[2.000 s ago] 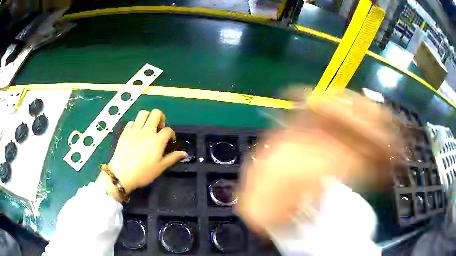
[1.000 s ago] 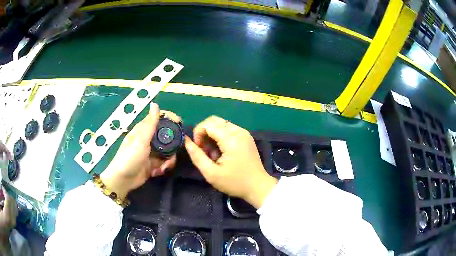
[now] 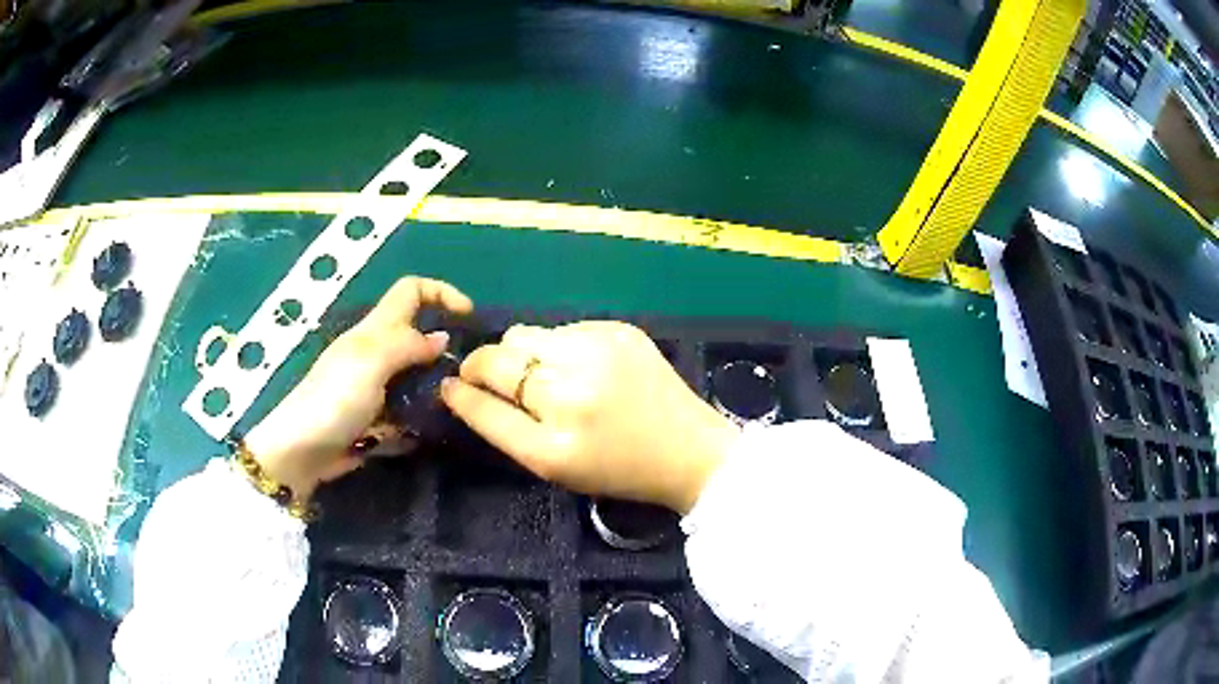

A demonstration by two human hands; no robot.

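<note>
My left hand (image 3: 358, 388) holds a round black unit (image 3: 423, 388) by its edge, over the upper left of the black foam tray (image 3: 461, 515). My right hand (image 3: 575, 401) has its fingertips at the unit's right side; the fingers are bent and hide part of it. Whether they pinch something small cannot be told. Glossy round units sit in the tray's front pockets and in its back right pockets. Two pockets below my hands are empty. A white strip with a row of round holes (image 3: 324, 269) lies slanted at the left, with a white ring (image 3: 214, 348) beside it.
A white slip (image 3: 900, 390) lies on the tray's right edge. A second foam tray (image 3: 1090, 441) with round units stands at the right. A yellow post (image 3: 983, 147) rises behind. A white mat (image 3: 100, 441) with several black discs (image 3: 120, 313) lies at the left.
My hands first reached apart over the tray, then came together at the unit. Since then its dark face has turned from view and my right fingers have closed in. Fewer discs show on the mat.
</note>
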